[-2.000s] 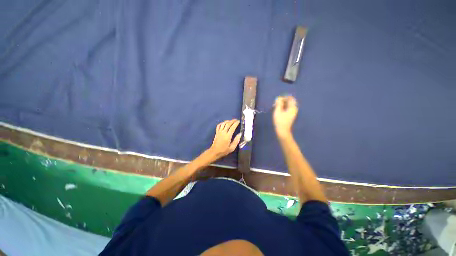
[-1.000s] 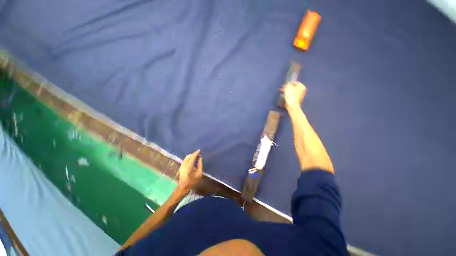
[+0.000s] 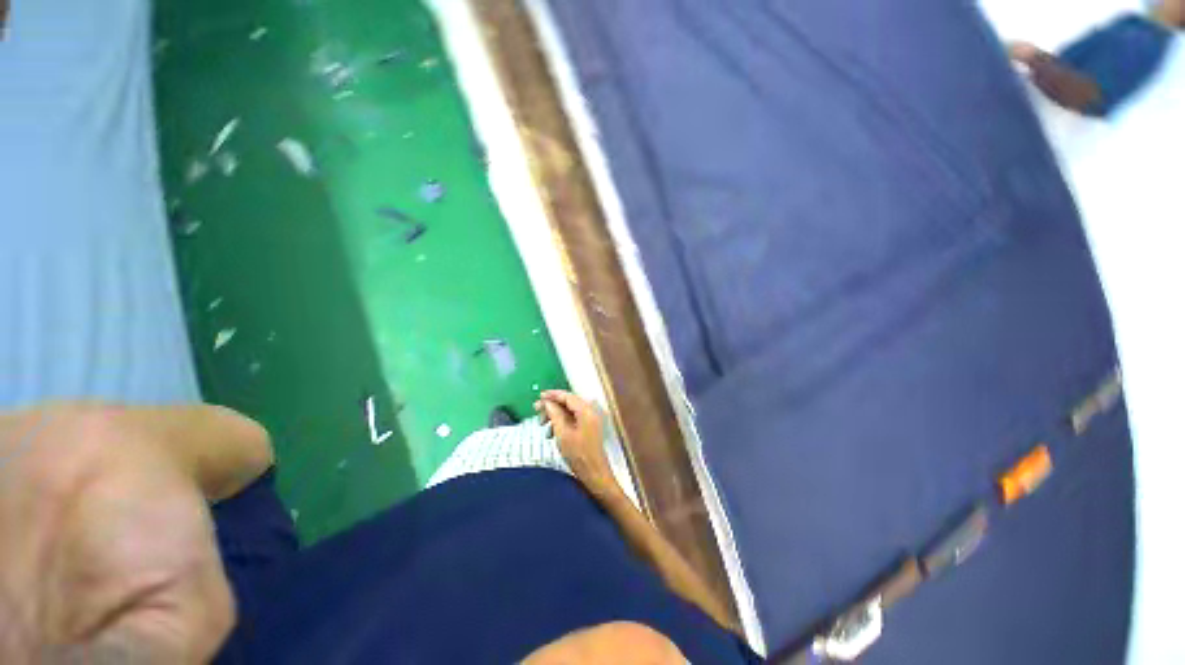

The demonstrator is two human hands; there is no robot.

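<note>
Navy fabric (image 3: pixel 858 260) covers the table, with long creases in its upper part and a whitish edge (image 3: pixel 650 299) along the wood. My right hand (image 3: pixel 574 431) is over the table's near edge, fingers loosely bent and apart, and I see nothing in it. My left hand (image 3: pixel 111 546) is raised close to the camera, large, blurred and cut off by the picture's rim; its fingers cannot be made out. A row of weights lies across the fabric at the lower right: one with white wrapping (image 3: pixel 853 631), a dark bar (image 3: pixel 955 543) and an orange block (image 3: pixel 1024 474) among them.
A brown wooden table edge (image 3: pixel 611 299) runs beside a green floor (image 3: pixel 325 260) with scattered scraps. Light blue cloth (image 3: pixel 85 234) hangs at the left. Another person's arm with a blue sleeve (image 3: pixel 1118 59) shows at the far top right.
The view has swung left along the table. My right hand has left the dark weight and is now at the table edge. My left hand has come up close to the camera.
</note>
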